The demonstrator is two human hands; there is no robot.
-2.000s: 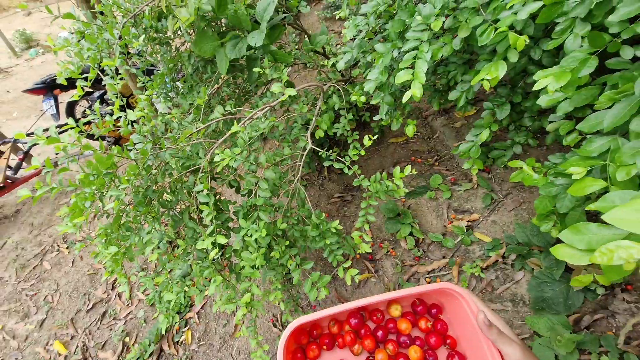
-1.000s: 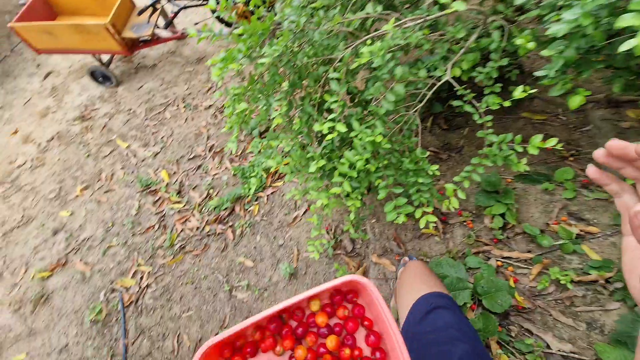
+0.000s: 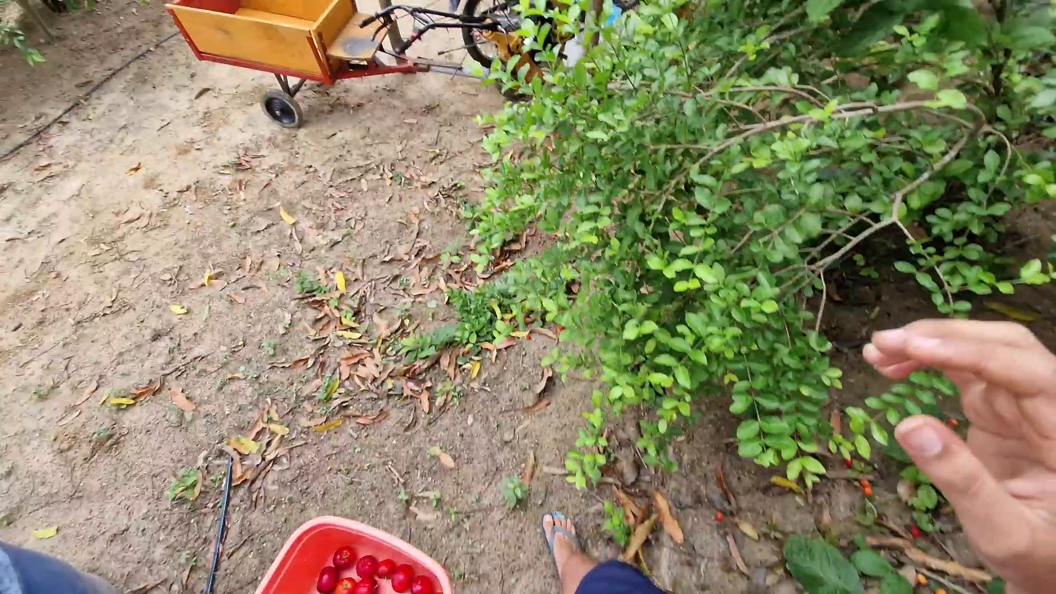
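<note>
My right hand (image 3: 973,437) is raised at the right edge, beside the low leafy branches of a shrub (image 3: 676,280). Its fingers are slightly bent and apart from the thumb, and it holds nothing. Part of a pinkish-red plastic basin (image 3: 301,549) shows at the bottom, left of centre, with several shiny red fruits (image 3: 367,567) inside. The frame's edge cuts off the rest of the basin. My left hand is out of view, so its hold on anything is hidden.
A wooden cart (image 3: 256,37) with a small black wheel (image 3: 282,109) stands behind, joined to a cycle. A sandalled foot (image 3: 561,532) rests below the shrub. A dark hose (image 3: 219,524) and fallen leaves (image 3: 371,363) lie on bare soil, with small red fruits (image 3: 866,487) under the branches.
My right hand was at the basin's right rim two seconds ago; it has let go and is now raised beside the shrub. The view has swung left, bringing in the cart.
</note>
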